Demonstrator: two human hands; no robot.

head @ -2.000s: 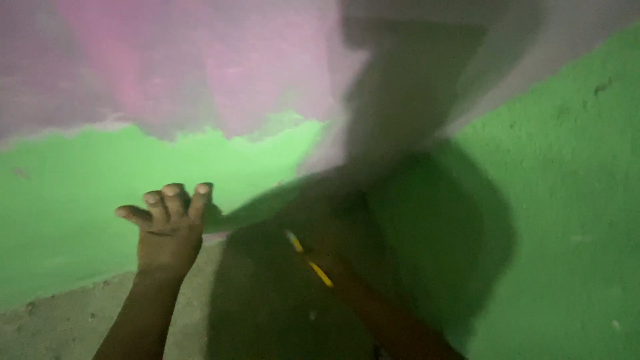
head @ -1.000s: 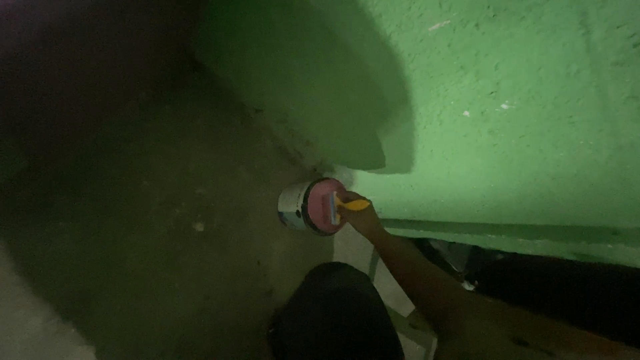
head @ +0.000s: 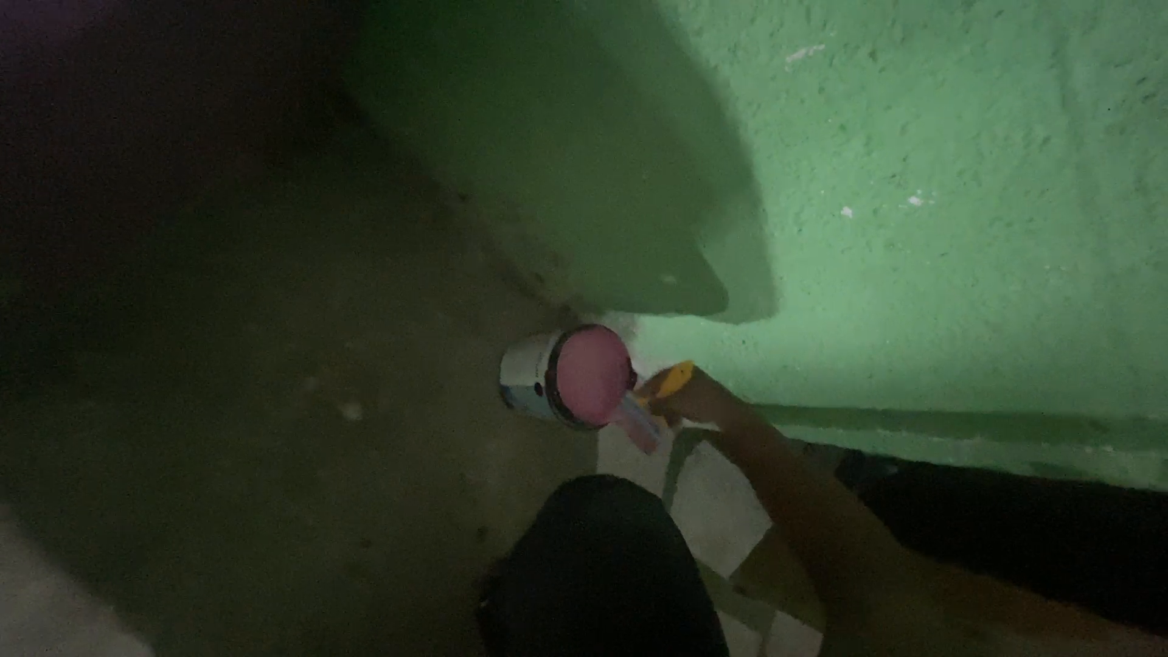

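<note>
My right hand [head: 698, 397] grips the yellow handle of a paintbrush [head: 675, 381] beside an open paint bucket [head: 529, 376]. The bucket stands on the floor near the foot of the green wall and holds pink paint [head: 593, 376]. The brush head, flat and pinkish, is at the bucket's right rim, outside the paint surface. My left hand is out of view.
A green wall [head: 912, 274] with chipped spots fills the upper right, with a ledge along its lower edge. Dark floor [head: 319, 456] lies at left, pale tile pieces [head: 721, 502] at lower right. My dark-clothed knee [head: 611, 566] is below the bucket.
The view has swung from the pink and green wall to the bucket. My left hand has left the view. Since one second ago, the brush has moved from over the paint to the bucket's rim.
</note>
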